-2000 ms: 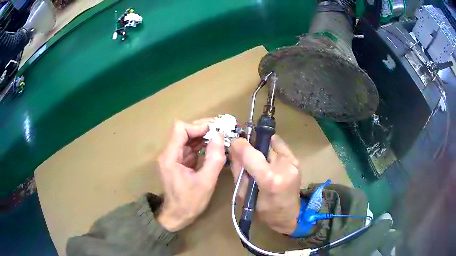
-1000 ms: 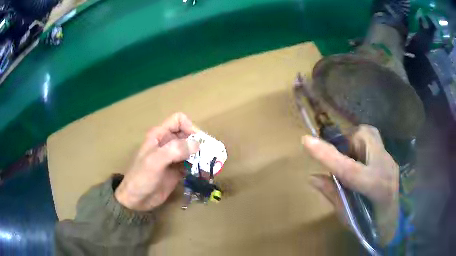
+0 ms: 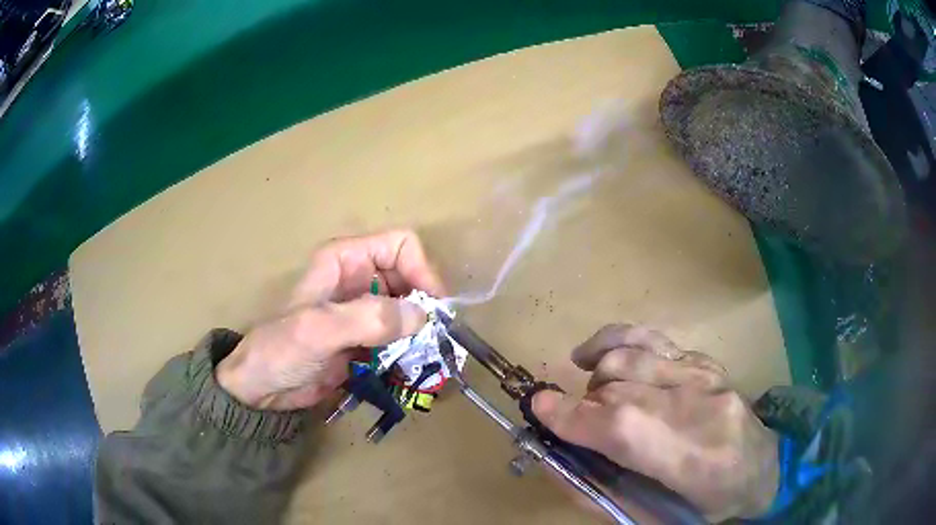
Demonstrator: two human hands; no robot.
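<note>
My left hand (image 3: 326,323) pinches a white plastic housing (image 3: 419,354) between thumb and fingers above the cardboard. My right hand (image 3: 657,420) holds the soldering iron (image 3: 518,388), which points up and left. Its tip is at the top of the housing, near my left fingertips. The thin metal solder feed tube (image 3: 498,412) runs beside the iron and ends at the housing. A dark forked part (image 3: 375,395) and a yellow component (image 3: 420,401) hang below the housing. A green wire (image 3: 376,286) stands between my left fingers. The exact contact point is too small to tell.
The tan cardboard sheet (image 3: 257,220) lies under my hands, beside the green conveyor belt (image 3: 205,108). A dirty fume extractor hood (image 3: 785,154) stands at the upper right. A wisp of smoke (image 3: 529,231) rises from the housing. A blue wrist strap (image 3: 806,467) is on my right wrist.
The iron has swung from the right, away from the housing, to the housing in my left hand, its tip now at it. Smoke has appeared. The housing has turned and the view has shifted.
</note>
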